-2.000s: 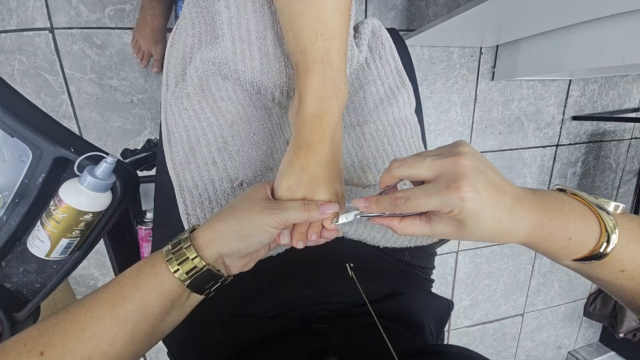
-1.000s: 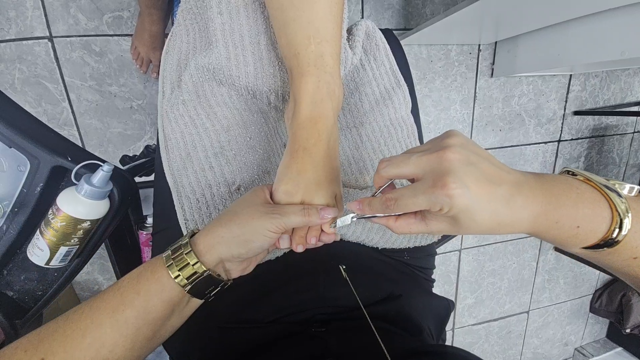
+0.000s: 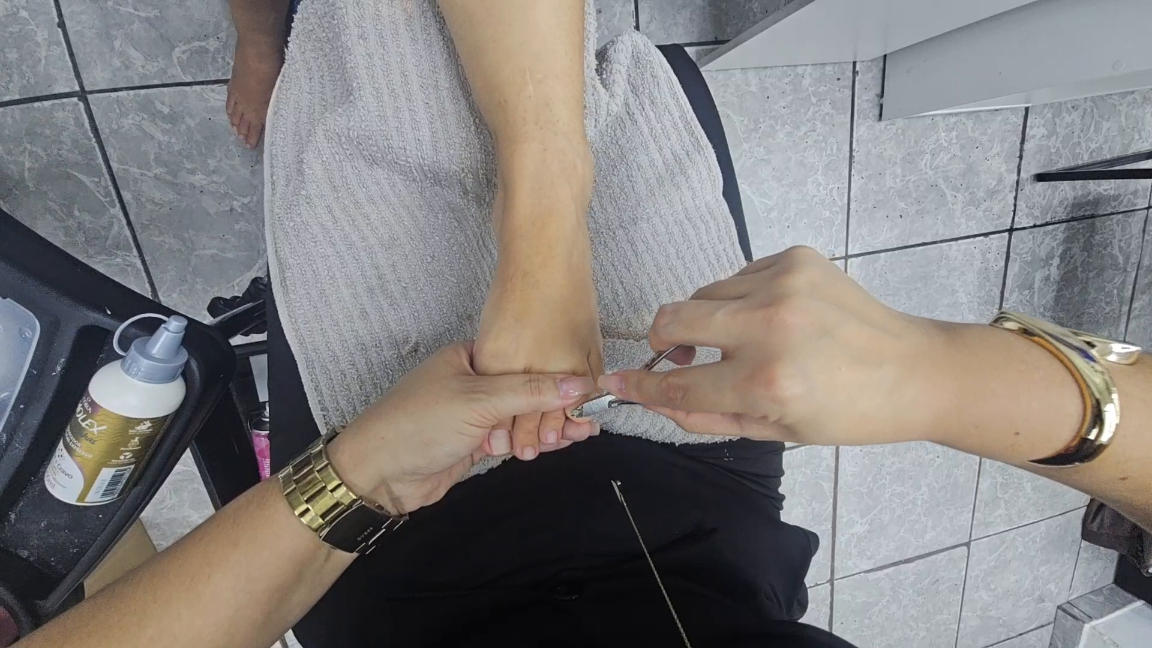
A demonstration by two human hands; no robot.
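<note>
Another person's bare foot (image 3: 540,315) rests on a grey ribbed towel (image 3: 387,180) laid over my lap. My left hand (image 3: 441,414), with a gold watch (image 3: 328,495) at the wrist, grips the front of the foot, thumb across the top and fingers beneath the toes. My right hand (image 3: 774,360), below a gold cuff bracelet (image 3: 1080,387), holds small metal nippers (image 3: 661,357) by their handles. The tip of the nippers, partly hidden by my fingers, is at the outer toes beside my left thumb. Whether its jaws touch skin or nail cannot be told.
On the left, a black plastic trolley tray (image 3: 193,360) holds a white bottle with a grey nozzle cap (image 3: 121,414). The person's other foot (image 3: 252,99) is at the upper left, over grey floor tiles. White furniture (image 3: 1017,76) stands at the upper right. A thin chain (image 3: 650,558) hangs over my black clothing.
</note>
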